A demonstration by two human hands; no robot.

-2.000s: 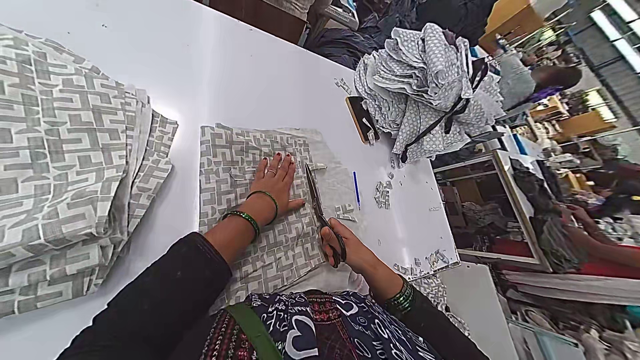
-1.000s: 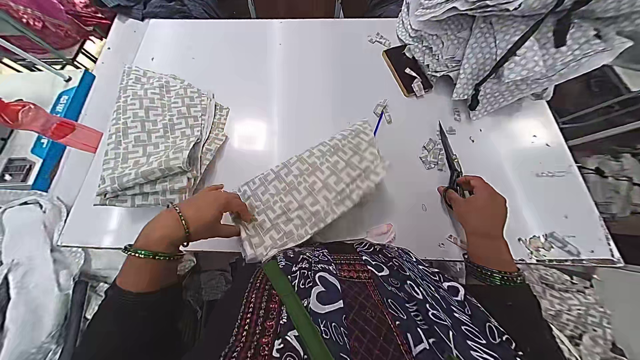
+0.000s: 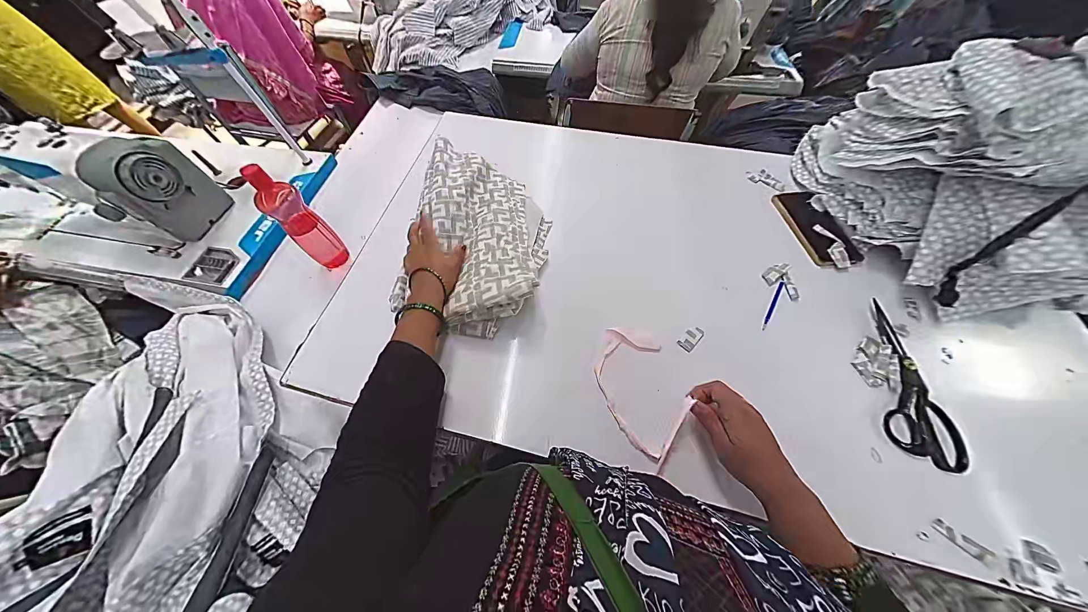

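A stack of folded grey-and-white patterned fabric point(image 3: 493, 246) lies on the white table. My left hand point(image 3: 432, 263) rests on its left side with the fingers spread; whether it grips a layer I cannot tell. Between the thumb and fingers of my right hand point(image 3: 727, 421) is one end of a narrow pale pink fabric strip point(image 3: 608, 387), which curves over the table near its front edge. Black-handled scissors point(image 3: 914, 399) lie on the table to the right of my right hand, beside small fabric scraps point(image 3: 874, 361). A blue pen point(image 3: 773, 304) lies farther back.
A red bottle point(image 3: 297, 217) lies left of the stack, near a sewing machine point(image 3: 153, 183). At the back right are a phone point(image 3: 816, 228) and a tall pile of dotted grey fabric point(image 3: 935, 153). White garments point(image 3: 195, 408) hang at left. A person point(image 3: 654, 51) sits beyond the table.
The scissors have left my right hand and lie on the table; that hand now holds the pink strip. My left hand has moved from the separate patterned piece onto the stack. The view has shifted left.
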